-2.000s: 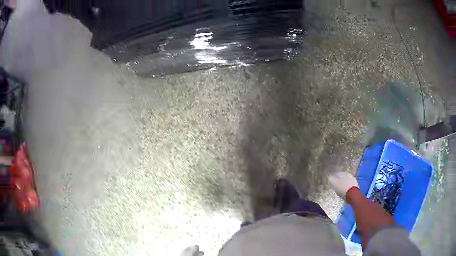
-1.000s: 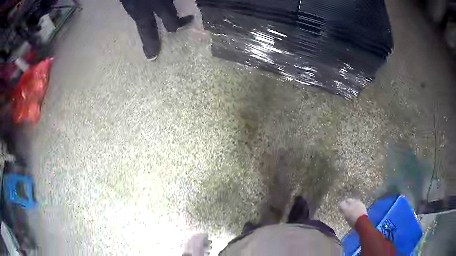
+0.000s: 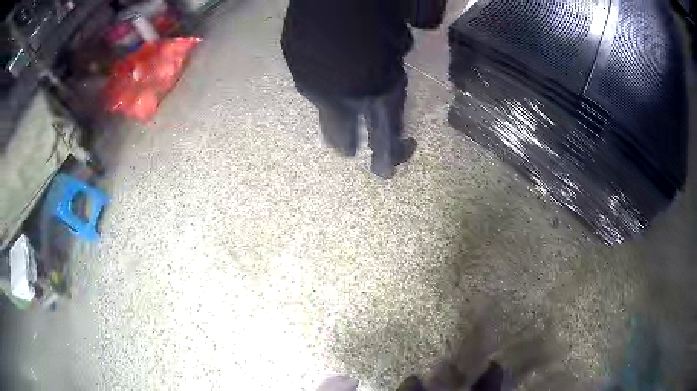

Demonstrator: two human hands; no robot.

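The panel stack [image 3: 573,130] stands low on the floor at the upper right. Its top shows rows of slots and a raised seam, and shiny clear film [image 3: 527,134] wraps its near side. My left hand [image 3: 338,383] is a small pale shape cut off by the bottom edge, left of my shoe tips; its fingers cannot be made out. It is far from the stack. My right hand is not in view.
A person in dark clothes [image 3: 344,53] stands left of the stack, head out of view. Red plastic bags [image 3: 149,76] lie at the upper left, with a blue stool [image 3: 80,206] below them. A covered grey-green bulk [image 3: 30,160] is at the left edge.
The view has swung left. The stack now sits further right and the person shows more fully. The blue bin and my right hand have left the picture. My left hand is lower and more cut off.
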